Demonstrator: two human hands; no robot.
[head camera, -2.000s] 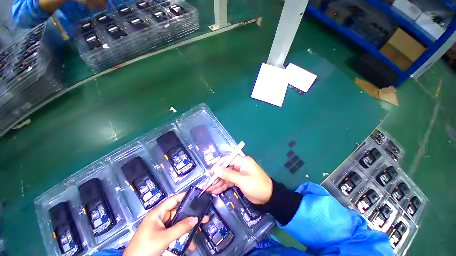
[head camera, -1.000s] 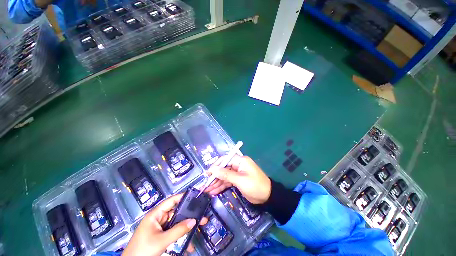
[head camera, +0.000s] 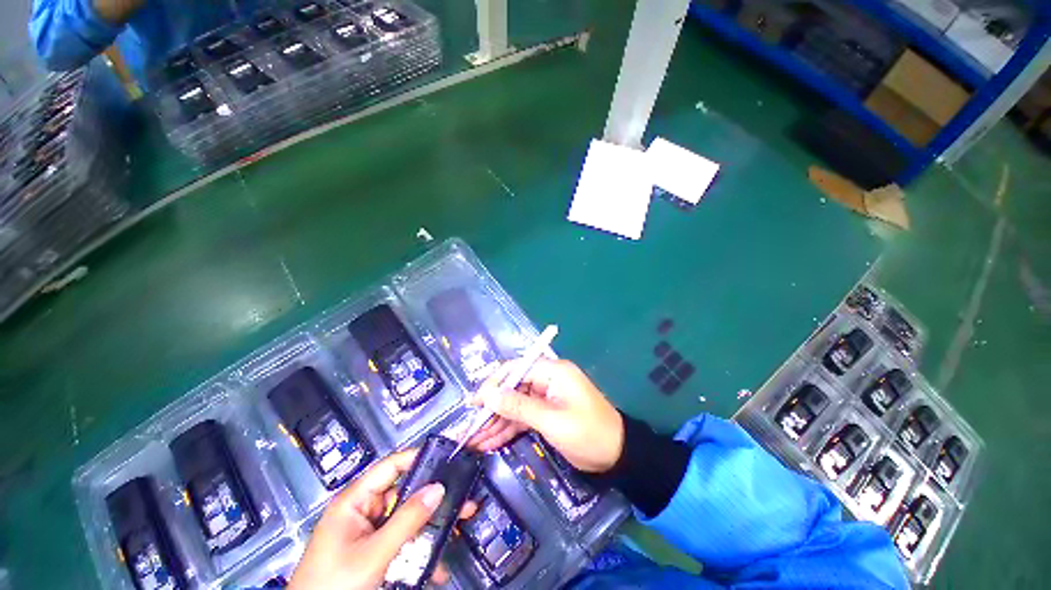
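Note:
My left hand (head camera: 367, 528) holds a black phone housing (head camera: 429, 490) tilted above the near edge of the clear blister tray (head camera: 248, 386). My right hand (head camera: 551, 413) holds pale tweezers (head camera: 519, 375) like a pen. Their tip is at the upper end of the held housing; whether it touches is too small to tell. Several more black housings lie in the tray pockets, such as one at the tray's middle (head camera: 317, 424), with blue-white electronics at their near ends. My hands and the held housing hide part of the tray's near side.
Small black pads (head camera: 671, 371) lie on the green mat (head camera: 507, 265). Two white cards (head camera: 613, 190) lie by a metal post (head camera: 648, 75). Another tray of units (head camera: 807, 398) is at right. Stacked trays (head camera: 305, 98) and a person's blue sleeve (head camera: 58, 32) are at upper left. Blue shelves (head camera: 807, 75) stand upper right.
The view has shifted slightly. My left thumb has moved a little on the held housing, which has turned slightly. My right hand keeps nearly the same pose with the tweezers.

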